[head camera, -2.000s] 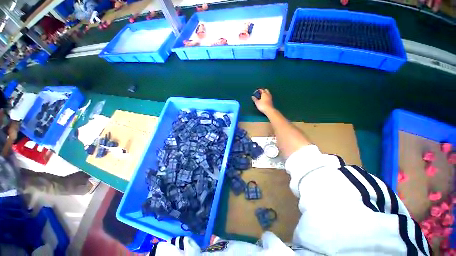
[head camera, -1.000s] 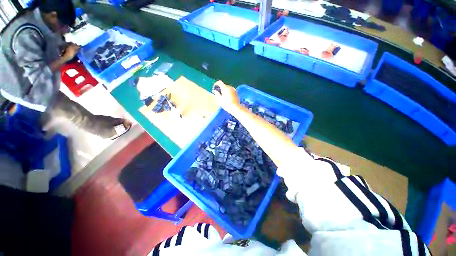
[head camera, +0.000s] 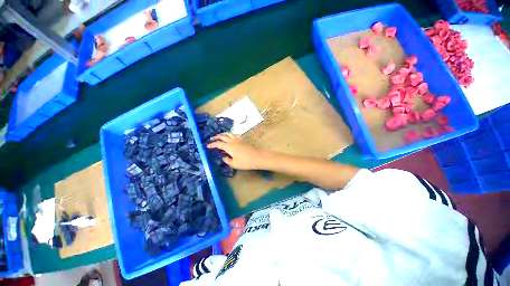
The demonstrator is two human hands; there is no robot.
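My right hand (head camera: 234, 152) reaches in from the right and lies over dark plaid pieces (head camera: 208, 125) heaped between the blue bin and the cardboard mat. Its fingertips touch the heap; whether they grip a piece cannot be told. The blue bin (head camera: 110, 192) to its left is full of blue-grey plaid pieces (head camera: 174, 184). A white card (head camera: 247, 116) lies on the tan cardboard mat (head camera: 302, 106), just beyond my hand. My left hand is not in view.
A blue bin (head camera: 326, 42) with red-pink pieces (head camera: 404, 92) stands at the right, with more red pieces (head camera: 452, 50) beyond it. Far blue trays (head camera: 137, 42) stand at the upper left. Another cardboard mat (head camera: 84, 190) lies left of the plaid bin.
The view has swung to the right. My right hand has moved from beyond the plaid bin, where it held a small dark piece, back to the heap beside the bin.
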